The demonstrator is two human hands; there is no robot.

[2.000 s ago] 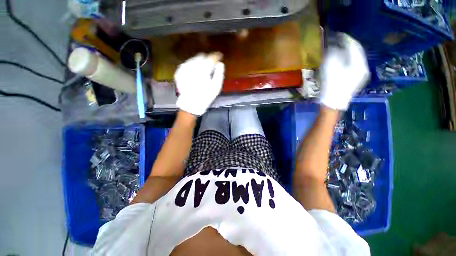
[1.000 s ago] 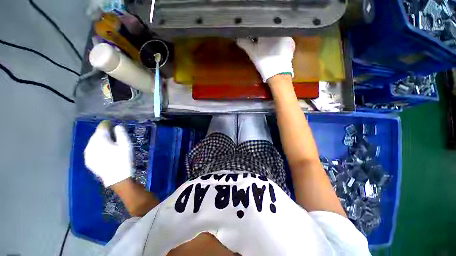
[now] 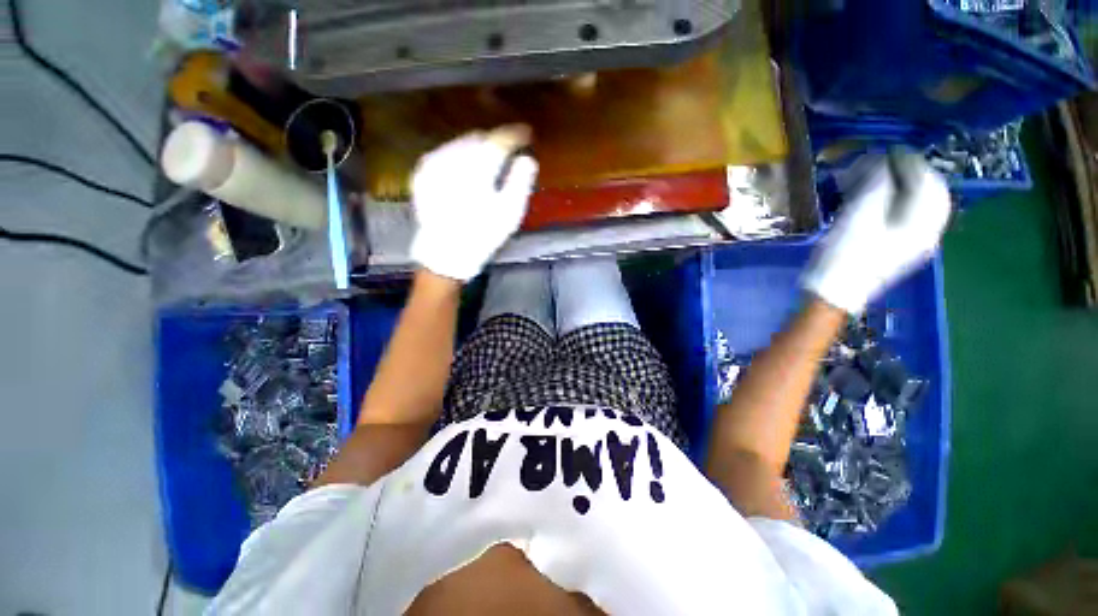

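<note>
My left hand (image 3: 470, 202), in a white glove with a bare fingertip, is over the left part of the red strip (image 3: 626, 200) and amber pad (image 3: 650, 132). Its thumb and finger are near each other; whether a part is between them cannot be told. My right hand (image 3: 879, 235), gloved and blurred, is right of the bench, above the back of the right-hand bin. A dark grey metal workpiece (image 3: 901, 183) shows between its fingers. Loose workpieces lie in the left-hand bin (image 3: 284, 415) and in the right-hand bin (image 3: 861, 421).
The grey machine bed (image 3: 494, 42) spans the back. At bench left are a white bottle (image 3: 235, 175), a dark cup (image 3: 322, 130) with a light-blue-handled brush (image 3: 336, 229), and a yellow-handled tool (image 3: 217, 96). Blue totes (image 3: 885, 72) with parts stand at far right.
My left hand has moved from above the left-hand bin to the pads. My right hand has moved from the machine's front edge to the right, beyond the bench. The camera view has shifted slightly.
</note>
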